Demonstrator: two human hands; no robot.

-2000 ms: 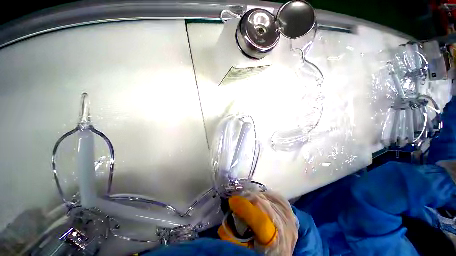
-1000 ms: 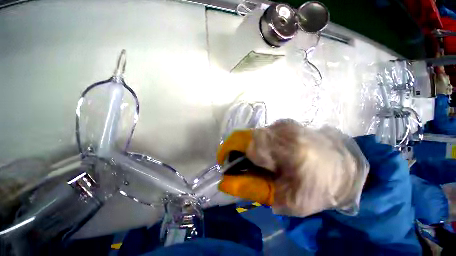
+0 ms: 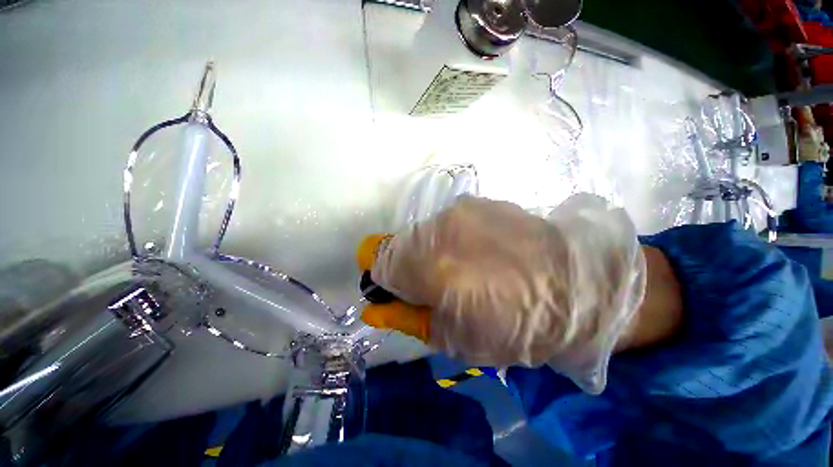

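A clear balloon-animal body assembly (image 3: 269,296) with milky-white inner tubes lies across the left and middle. Its pointed lobe (image 3: 187,178) reaches up at the left, and a large clear shell (image 3: 82,365) fills the lower left. My right hand (image 3: 511,278), in a loose translucent glove with orange finger cots, is closed on a small black hand tool (image 3: 374,290) beside the assembly's right part. The palm hides most of the tool and the lobes under it. My left hand is not in view.
The solvent dispenser bottle (image 3: 493,23), lid open, stands at the top, cut by the edge. Clear shells (image 3: 562,109) and crinkled film lie right of it. More clear assemblies (image 3: 726,182) stand at the far right. Red parts bins (image 3: 776,27) are top right.
My right hand rose from the lower middle, came in over the assembly's right side and then shifted slightly left. The view has shifted, so the bottle appears higher.
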